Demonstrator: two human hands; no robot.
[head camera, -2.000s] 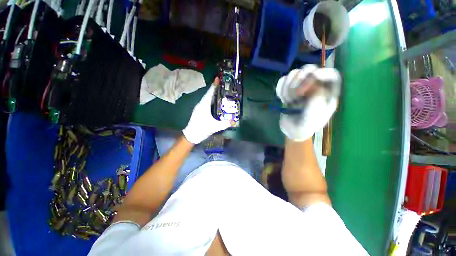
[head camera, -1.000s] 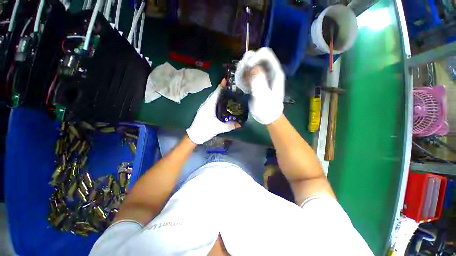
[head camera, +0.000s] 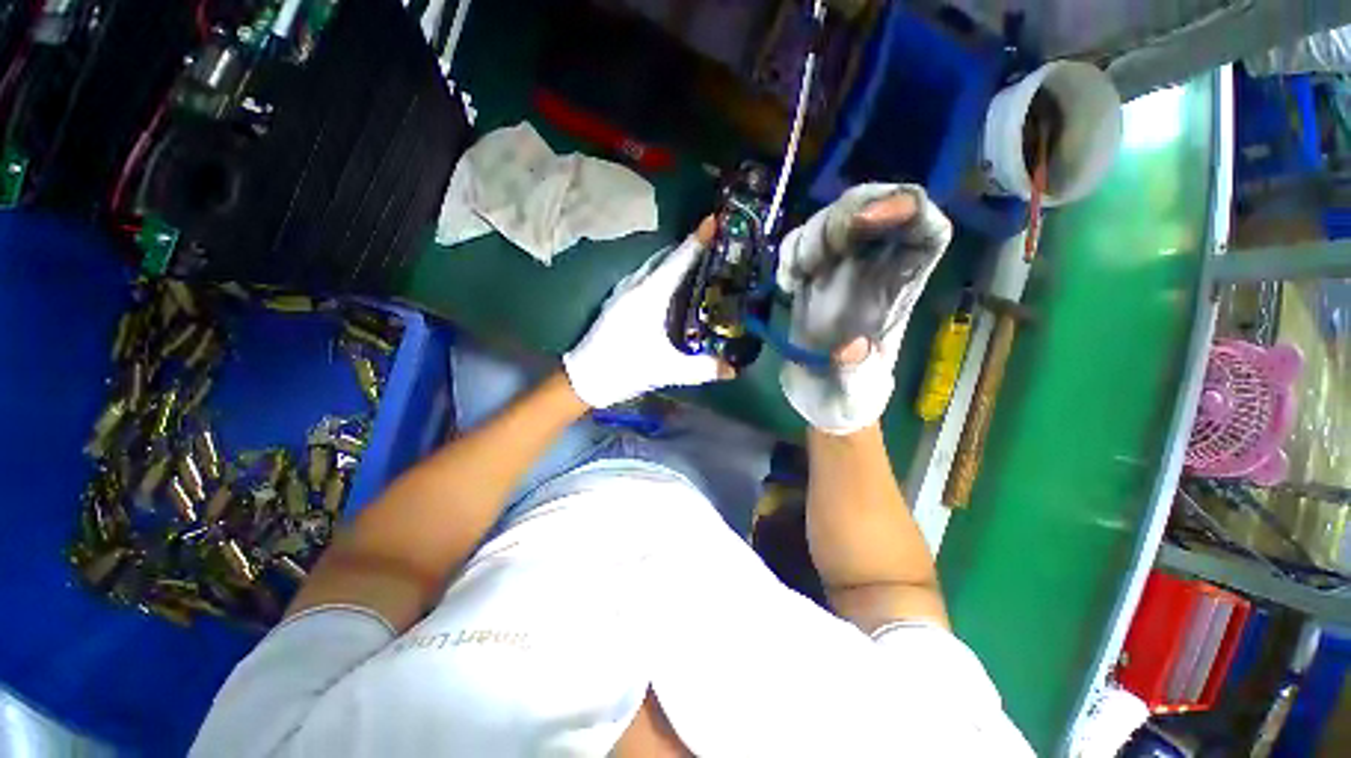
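The black motor/gear unit (head camera: 726, 274) is held upright-tilted in front of me, its silver rod pointing up and away. My left hand (head camera: 652, 329), in a white glove with bare fingertips, grips its left side and lower end. My right hand (head camera: 864, 289), in a soiled white glove, is just right of the unit. It holds a tool with blue handles, seemingly pliers (head camera: 793, 350), whose handle runs from the thumb toward the unit's lower end. The tool's tip is not clear.
An off-white rag (head camera: 548, 193) lies left of the unit. Stacked black units (head camera: 334, 163) stand at left above a blue bin (head camera: 393, 430) of brass-coloured parts. A white grease pot (head camera: 1089, 141), a yellow-handled tool (head camera: 944, 366) and a hammer (head camera: 981, 407) are at right.
My right hand was right of the unit, then over it, and is now beside it again with the blue handle showing. The unit tilts more, and the whole view has turned.
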